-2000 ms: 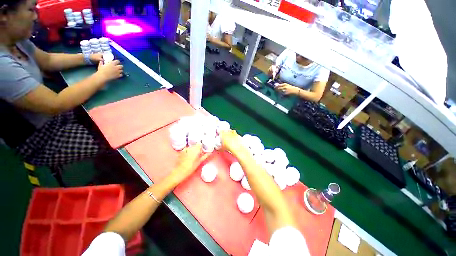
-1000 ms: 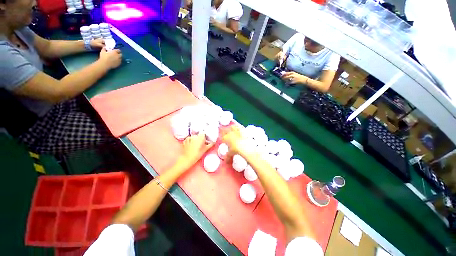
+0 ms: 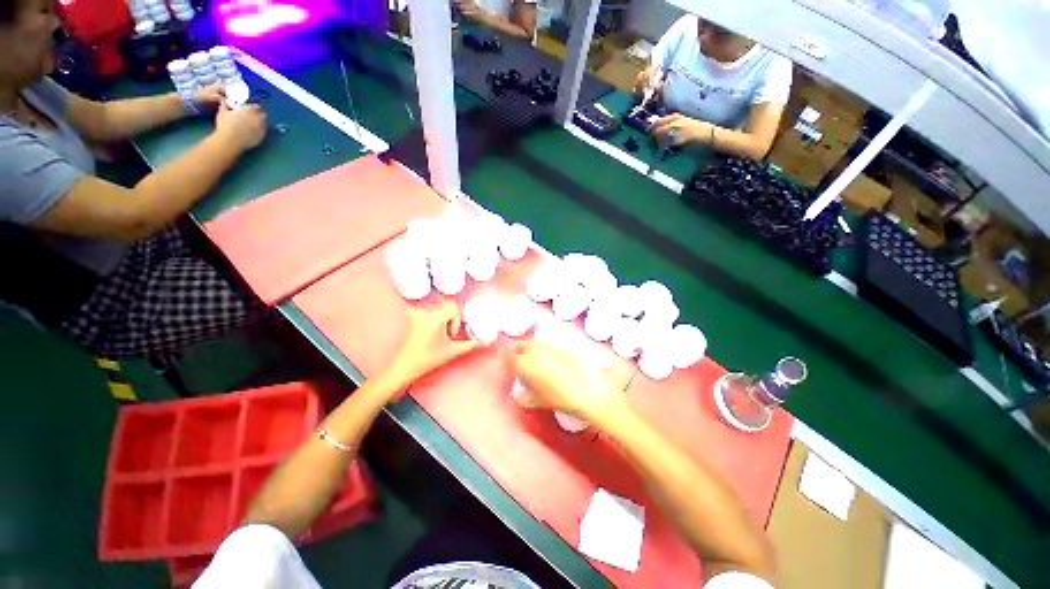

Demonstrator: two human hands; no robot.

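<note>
White round units stand in a left cluster [image 3: 447,255] and a right cluster [image 3: 628,313] on the red mat [image 3: 484,426]. My left hand [image 3: 432,342] is at the mat's middle, thumb and fingers apart, beside a white unit [image 3: 482,318]; no unit is visibly gripped. Another unit [image 3: 517,314] stands just right of that one. My right hand [image 3: 555,375] is low over the mat with fingers bent, touching or very near units [image 3: 570,421] partly hidden under it. Whether it grips one cannot be told. A white wipe [image 3: 611,529] lies flat near the front edge.
A clear bottle [image 3: 783,377] stands in a round dish at the mat's back right. Brown board [image 3: 794,524] with a white square piece [image 3: 827,484] is at right. A red divided tray [image 3: 207,466] is below the bench edge at left. A person sits at left, another across the bench.
Both hands have drawn back from the left cluster toward the front of the mat. My right hand has moved over the nearer units. Loose units near the hands now stand closer together.
</note>
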